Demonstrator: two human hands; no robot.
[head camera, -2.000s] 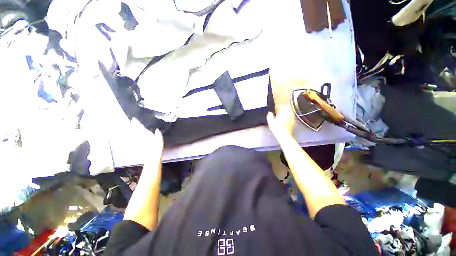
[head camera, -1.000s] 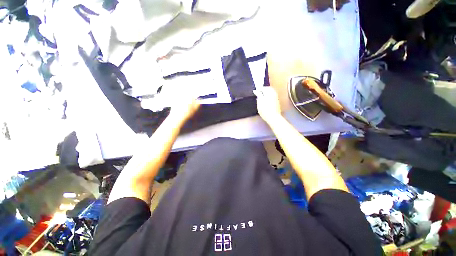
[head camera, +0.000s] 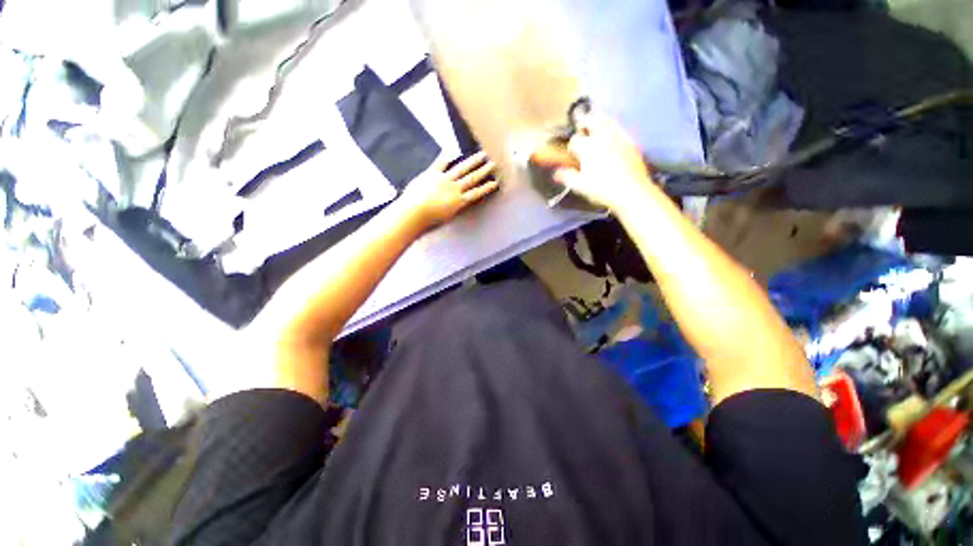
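Observation:
A pale garment (head camera: 309, 181) with black strips lies on the pressing table. A black band (head camera: 203, 275) runs along its near edge, and a dark tab (head camera: 389, 130) lies on the pale cloth. My left hand (head camera: 453, 190) lies flat with fingers spread on the garment's right end, beside the tab. My right hand (head camera: 606, 160) is closed around the handle of the steam iron (head camera: 549, 171), right of the garment. The iron is blurred and partly hidden by the hand; whether its plate touches the table is unclear.
The pale lavender table (head camera: 640, 64) has a brownish scorched area. The iron's dark hose (head camera: 736, 179) runs right over dark cloth. Heaped pale pieces (head camera: 64, 139) lie at the left. Blue bundles (head camera: 656, 368) and a red container (head camera: 930, 446) are below right.
My right hand has left the band and taken hold of the iron, which was resting on the table. My left hand has moved right to the garment's end. The view has turned and shifted.

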